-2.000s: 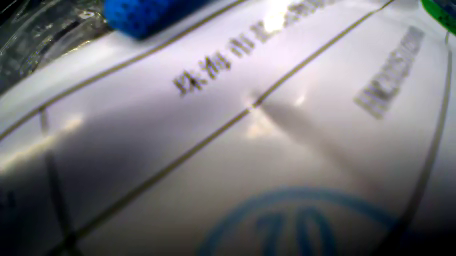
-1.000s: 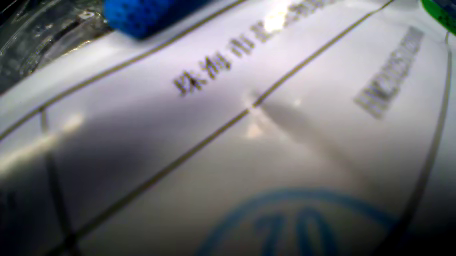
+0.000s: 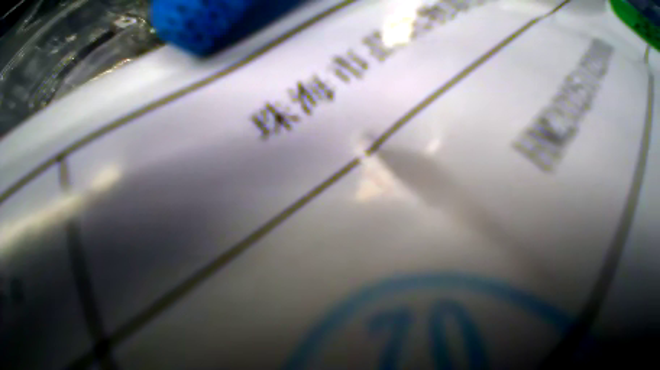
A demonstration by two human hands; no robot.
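A white printed paper label (image 3: 289, 209) fills almost the whole head view, very close to the camera and partly blurred. It has dark ruled lines, a row of Chinese print near the top, a blurred dark code at the upper right and part of a blue circled stamp at the bottom. Bright glare spots lie on its surface. Neither my left hand nor my right hand is in the picture.
A blue perforated piece (image 3: 199, 25) lies at the label's top left edge. Clear shiny plastic (image 3: 54, 58) shows in the upper left corner. A green edge (image 3: 640, 20) shows at the upper right corner. The lower corners are dark.
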